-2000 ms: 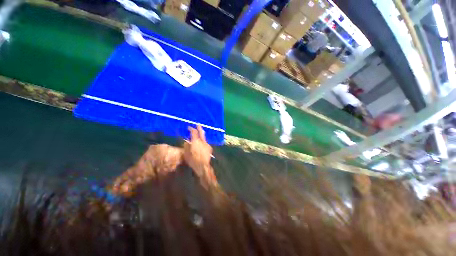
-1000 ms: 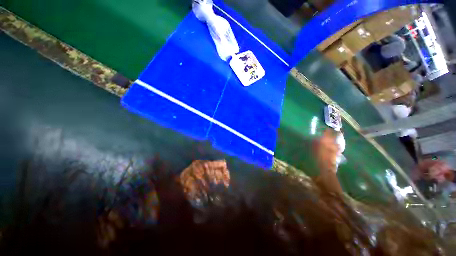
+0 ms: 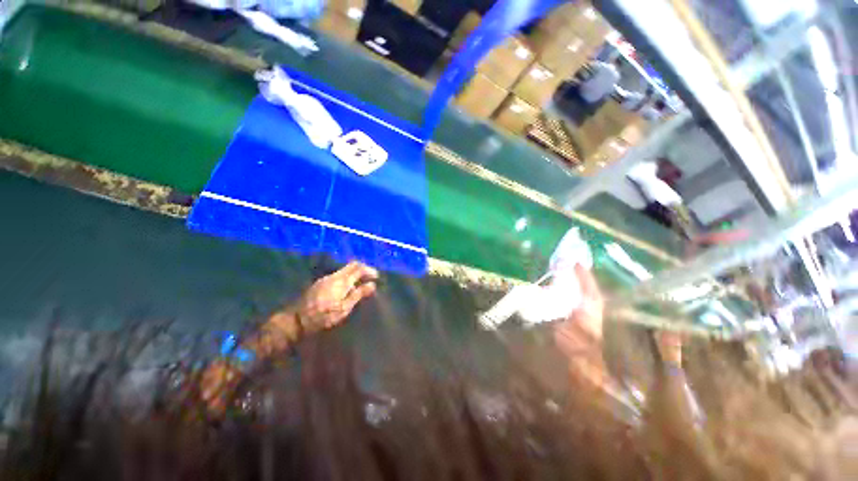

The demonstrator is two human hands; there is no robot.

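My right hand [image 3: 585,305] is shut on a white unit in a clear bag [image 3: 543,299], above the bench and the belt's near rail. The unit's white case shows edge-on at the left end, and the crinkled bag rises behind it. My left hand [image 3: 337,295], with a blue wristband, is over the bench just in front of the blue mat, fingers slightly apart and empty. Another open white unit [image 3: 361,153] lies on the blue mat [image 3: 273,188], its bagged cord [image 3: 306,113] trailing to the far left.
The green conveyor belt [image 3: 122,113] runs beyond the dark green bench [image 3: 94,244], carrying more white items at right. A blue curved strip [image 3: 461,66] rises behind the mat. Cartons [image 3: 503,61] and a person [image 3: 656,183] are in the background. Brown hair-like strands blur the lower view.
My right hand has taken hold of a bagged unit from the belt and brought it toward the bench. My left hand shows more clearly near the mat. The view has shifted.
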